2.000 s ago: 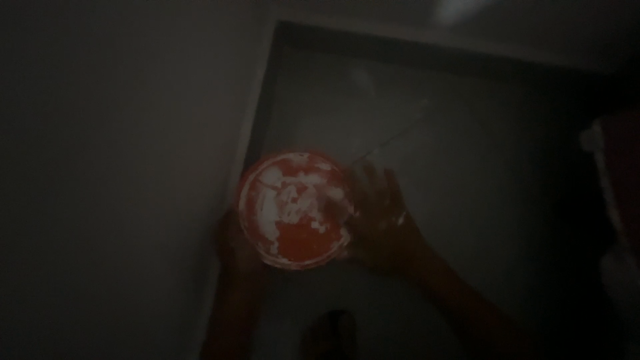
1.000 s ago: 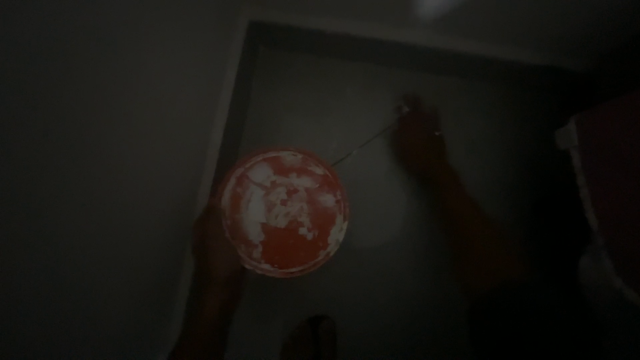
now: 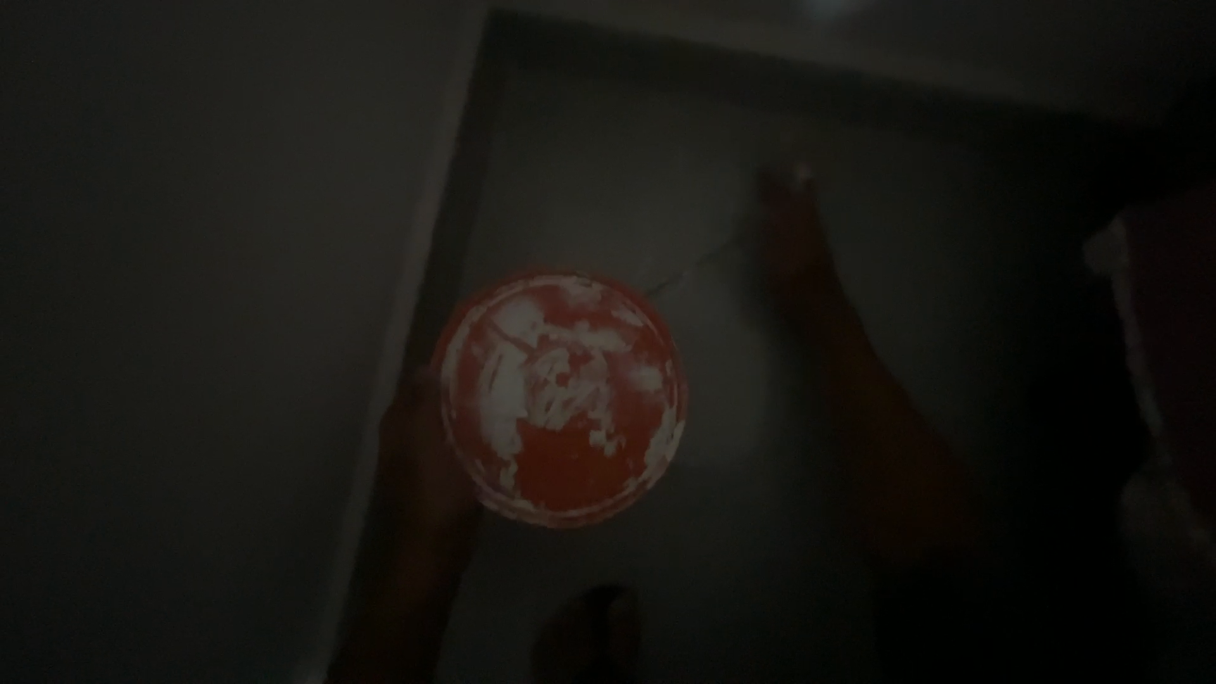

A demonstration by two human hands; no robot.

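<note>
A round orange-red plastic object (image 3: 565,408), perhaps a lid or the bottom of a bucket, is smeared with a whitish residue and lies left of the middle of the dim view. My left hand (image 3: 427,446) grips its left side, with the fingers partly hidden beneath it. A thin cord or wire (image 3: 693,266) runs from its upper right rim towards my right hand (image 3: 793,218). That hand is up and to the right, apart from the round object; its fingers are dark and blurred, so whether they hold the cord cannot be told.
Grey floor (image 3: 608,171) lies below, bordered by a dark band and a pale edge along the wall (image 3: 190,285) at left. A foot (image 3: 589,636) shows at the bottom. At the right edge is a dark reddish object with a pale rim (image 3: 1168,351).
My right hand has moved from beside the round object's right rim up and away to the right. My left hand still grips the round object.
</note>
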